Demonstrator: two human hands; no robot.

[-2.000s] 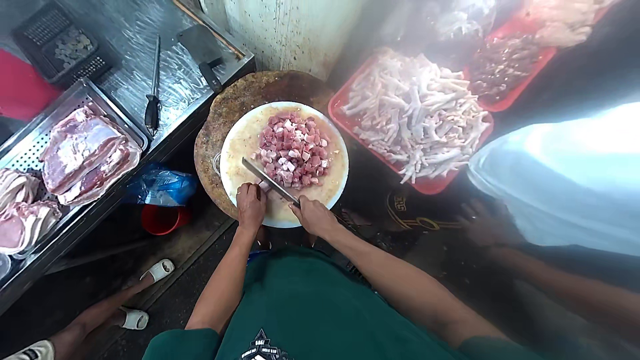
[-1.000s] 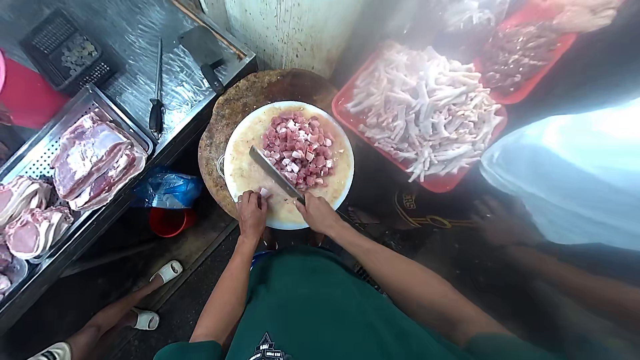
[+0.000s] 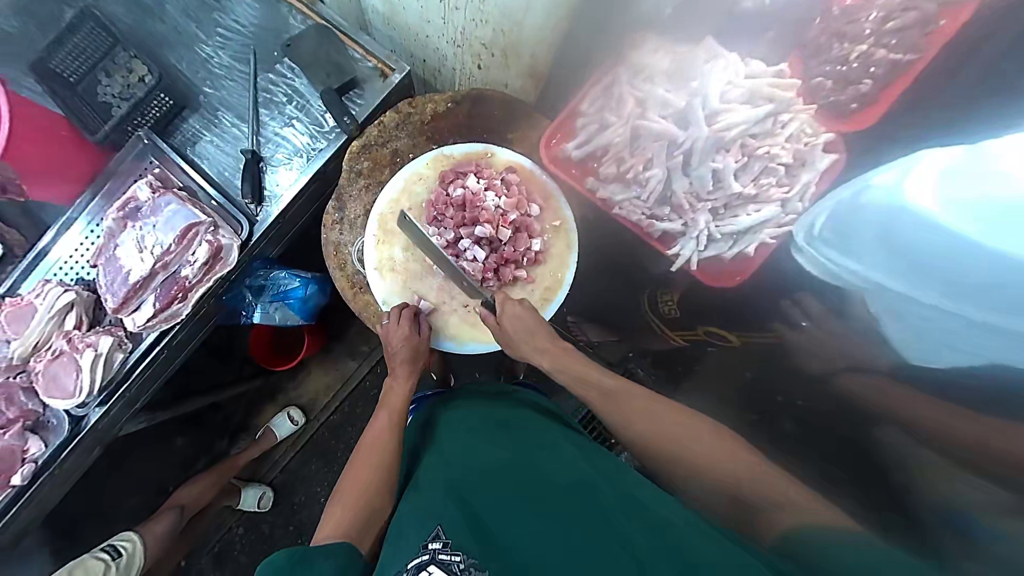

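My right hand [image 3: 518, 326] is closed around the handle of a kitchen knife [image 3: 442, 260], whose blade points up and left along the edge of a heap of diced raw meat [image 3: 486, 226]. The dice lie on a round white cutting board [image 3: 400, 268], which rests on a thick round wooden block [image 3: 352, 180]. At the board's lower left edge my left hand [image 3: 404, 340] has its fingertips against a small piece of meat [image 3: 424, 305]. The knife is to the right of that piece, apart from it.
Left, a metal table holds a cleaver [image 3: 318, 64], a sharpening steel [image 3: 253, 132] and a perforated tray [image 3: 60, 248] of meat slabs. Right, a red tray [image 3: 724, 276] of chicken feet stands near another person's hand [image 3: 836, 332]. A red bucket [image 3: 280, 346] is below the table.
The knife has shifted away from my left fingertips to lie beside the diced heap. My left hand remains at the board's lower left edge.
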